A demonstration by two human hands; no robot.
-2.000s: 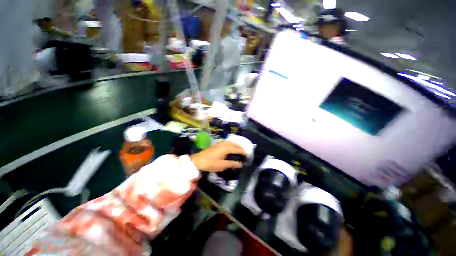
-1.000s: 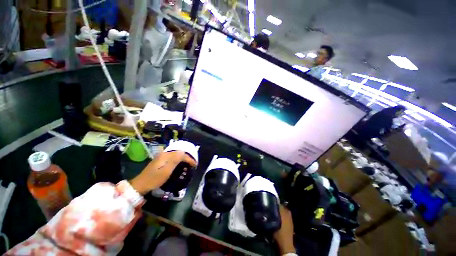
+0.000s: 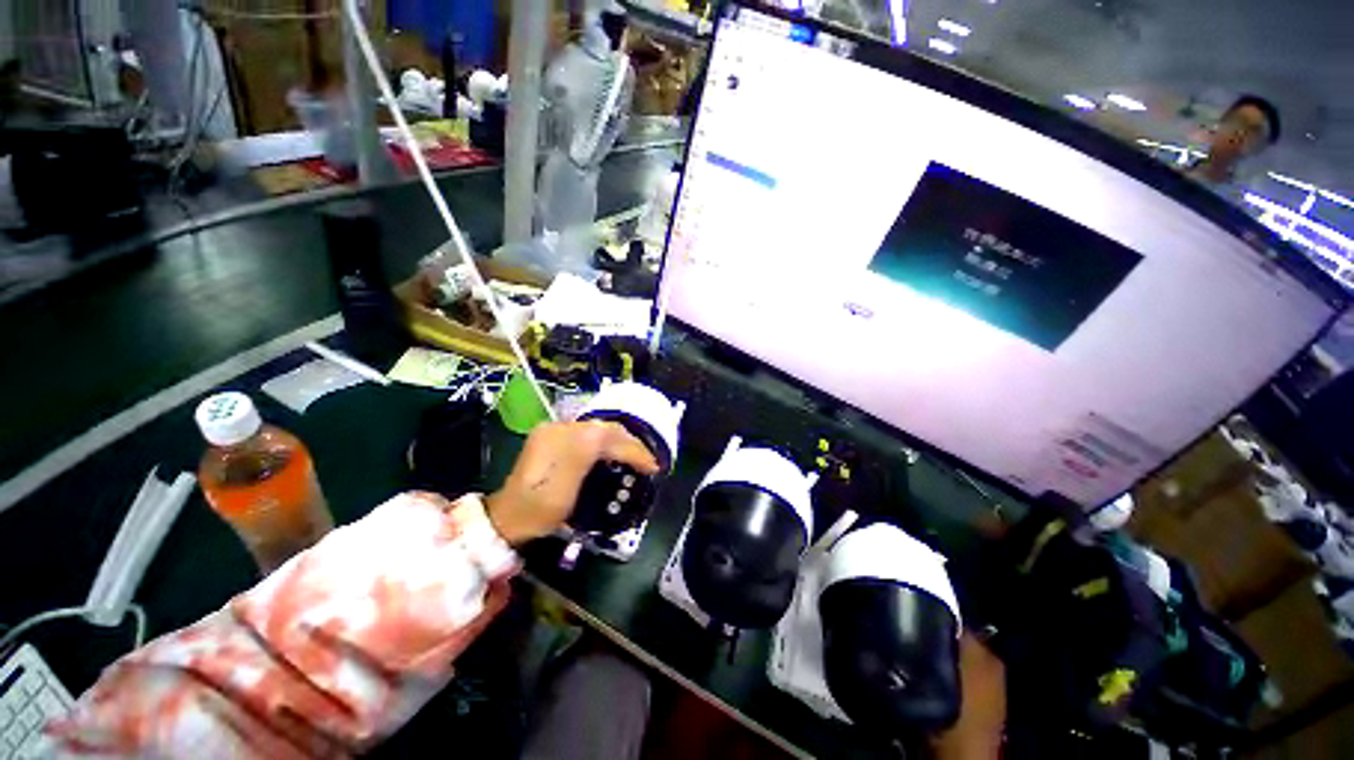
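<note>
Three white dome cameras with black balls stand in a row at the bench's front edge: left [image 3: 616, 498], middle [image 3: 746, 552] and right [image 3: 891, 639]. My left hand [image 3: 572, 472] grips the left camera's black ball from the left side, thumb and fingers over its top. Pale dots show on that ball beside my fingers. My right hand [image 3: 976, 701] is beside the right camera; its fingers are hidden behind the camera, so its hold cannot be told. White bases show beside the middle and right cameras.
A wide monitor [image 3: 802, 193] stands behind the cameras. An orange drink bottle [image 3: 265, 490], a green item [image 3: 523, 404] and a yellow-brown tray [image 3: 446, 330] are on the left. A bulky black device [image 3: 1129, 624] is at right, near cartons [image 3: 1233, 542]. A person [image 3: 1240, 134] shows beyond the monitor.
The head view has swung, first bringing the cameras left in the picture, then back right. My left hand stays on the left camera; the pale dots on its ball show more clearly than at first.
</note>
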